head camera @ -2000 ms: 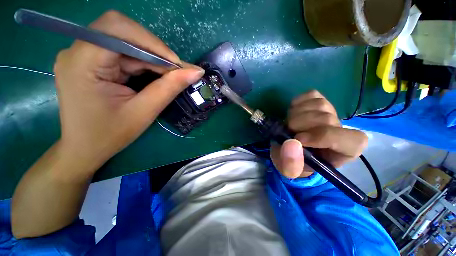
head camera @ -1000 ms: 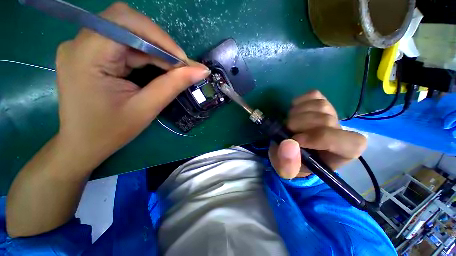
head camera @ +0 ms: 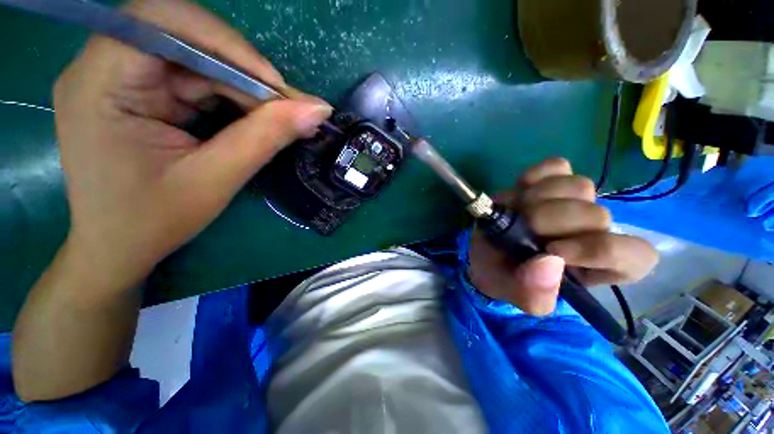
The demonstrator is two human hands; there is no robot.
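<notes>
The black device housing, open with the circuit board showing, sits on the dark work fixture. My left hand holds the grey tweezers between thumb and fingers; their tip is near the housing's left edge, partly hidden by my fingertips. My right hand holds the soldering iron like a pen. The iron's tip is just right of the housing, over the fixture's edge; whether it touches anything cannot be told. Thin solder wire shows below the fixture's left part.
A brown round pot stands at the upper right. Beside it are a yellow tray and black cords. Pale specks lie on the green mat behind the fixture. The bench's front edge runs close to my body.
The iron has moved right, its tip drawn off the circuit board. My left hand has shifted slightly left with the tweezers. The housing has moved a little right and turned on the fixture.
</notes>
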